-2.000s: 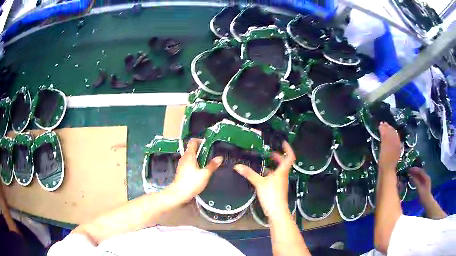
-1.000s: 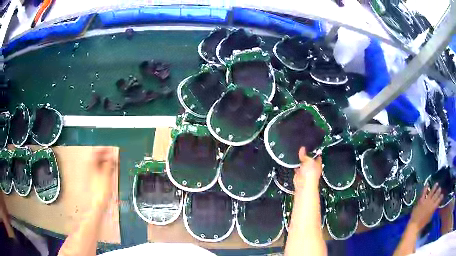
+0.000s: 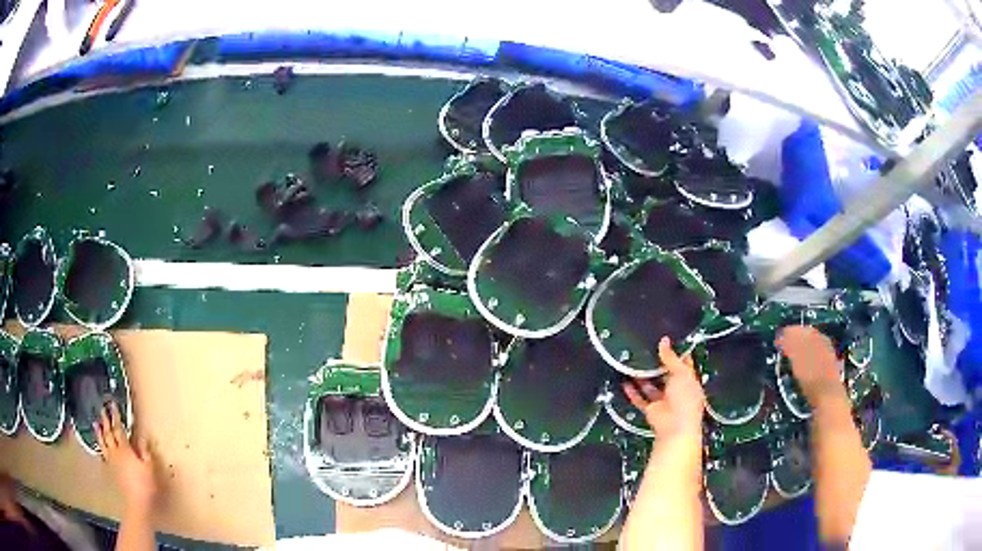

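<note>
Rounded green-and-black housings with pale rims lie in rows and a pile. My left hand (image 3: 126,461) is at the far left, its fingertips on the lower part of a housing (image 3: 97,390) at the end of a row on cardboard; it does not visibly grip it. My right hand (image 3: 673,396) holds the lower rim of a tilted housing (image 3: 649,310) on the pile, thumb on top, fingers partly hidden below. Another housing (image 3: 359,436) lies left of the pile.
Loose small black parts (image 3: 289,205) lie on the green bench beyond a pale strip (image 3: 248,278). A coworker's hand (image 3: 813,361) is over housings at right. A grey bar (image 3: 861,210) slants above the right side. Orange-handled cutters (image 3: 104,24) lie on the shelf.
Both hands have left the housing held at centre front. My left hand crossed the cardboard to the left row; my right hand took hold of the tilted housing. The coworker's near hand moved too.
</note>
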